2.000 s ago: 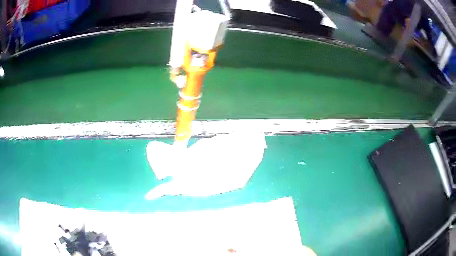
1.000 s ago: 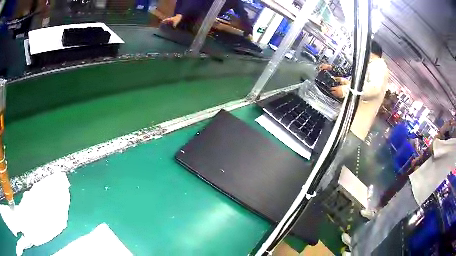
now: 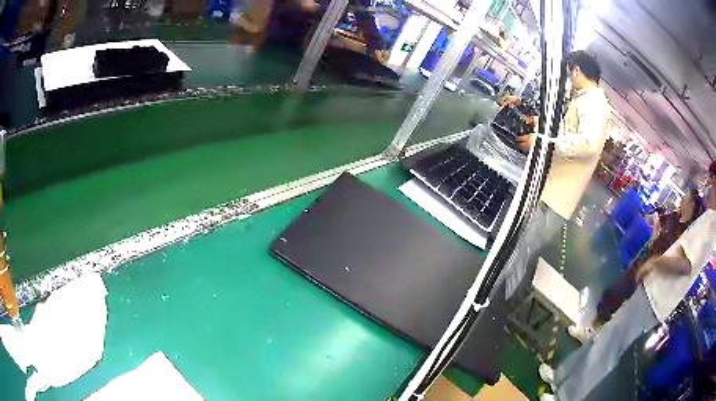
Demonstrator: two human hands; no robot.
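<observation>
Neither of my hands is in the picture. A stack of large flat black sheets (image 3: 377, 258) lies on the green bench in front of me. At the left edge, the orange-brown glue gun (image 3: 6, 286), partly cut off, points down at a crumpled white rag (image 3: 67, 337). A corner of the white work sheet (image 3: 149, 382) shows at the bottom left. Behind the black sheets, a black compartment tray (image 3: 463, 184) lies over a white sheet, with clear plastic at its far end.
A bundle of black and white cables (image 3: 479, 290) crosses the right side. A metal post (image 3: 436, 86) rises by the pale edge strip (image 3: 228, 211). A person (image 3: 577, 149) stands beyond, holding a black tray. Another person (image 3: 663, 286) is at the right. A stool (image 3: 549, 294) stands below.
The view has swung right from the glue gun and work sheet to the black sheets. Over the last second, the person at the right edge has come further into view.
</observation>
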